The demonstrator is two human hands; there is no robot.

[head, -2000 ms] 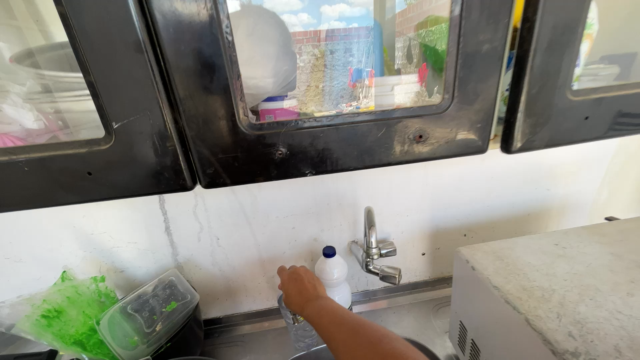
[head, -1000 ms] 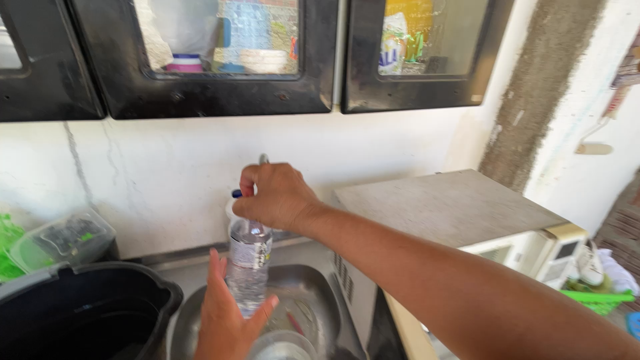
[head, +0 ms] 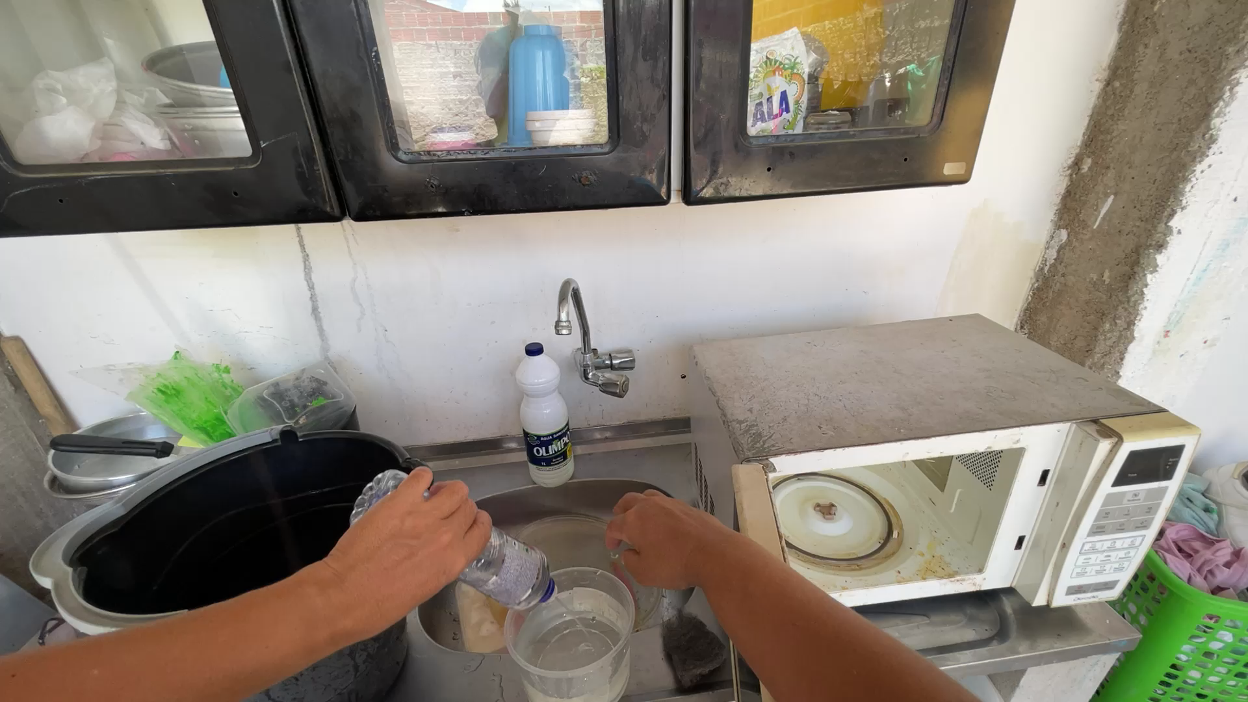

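My left hand [head: 419,531] grips a clear plastic bottle [head: 507,570], tilted neck down over a clear plastic tub [head: 570,639]; a thin stream of liquid runs from its mouth into the tub. My right hand [head: 663,536] is raised with curled fingers over the right side of the steel sink basin [head: 604,487]; whether it holds something small cannot be told. A white Olimpo bottle with a blue cap [head: 546,419] stands behind the basin, below the chrome faucet [head: 585,351]. A dark scouring pad [head: 692,648] lies right of the tub.
A big black bucket [head: 244,526] is at the left, with pans [head: 127,444] and a clear container [head: 292,400] behind. An open microwave [head: 897,507] stands at the right, beside a green laundry basket [head: 1170,624]. Black cupboards [head: 507,185] hang above.
The clear bottle, upright between my hands a second ago, is now tilted in my left hand over the tub. My right hand has come away from the bottle's top.
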